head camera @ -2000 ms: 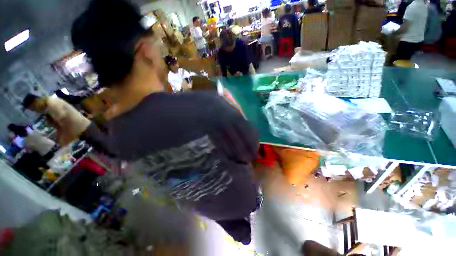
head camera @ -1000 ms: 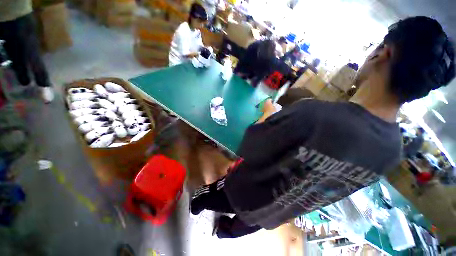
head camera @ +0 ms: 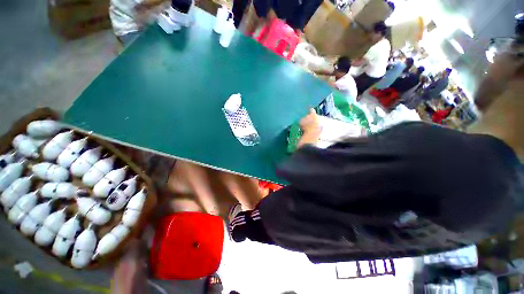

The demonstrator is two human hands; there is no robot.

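Neither of my hands is in the picture. A sheet with rows of small purple dots (head camera: 241,124) lies on the green tabletop (head camera: 149,97). A small white rounded object (head camera: 232,103) touches its upper end; I cannot tell what it is. At the left, an open brown carton (head camera: 150,195) beside the table holds rows of white bulb cameras (head camera: 57,144). A small dotted patch (head camera: 120,195) shows among the cameras at the carton's right side.
A red stool (head camera: 189,244) stands beside the carton. A person in a dark shirt (head camera: 390,184) stands at the right, one hand at the table's right end. White bottles (head camera: 224,26) stand at the far edge. More people and cartons (head camera: 327,26) are behind.
The view has swung left and closer to the carton, stool and tabletop. The person in the dark shirt now leans lower over the table's right end.
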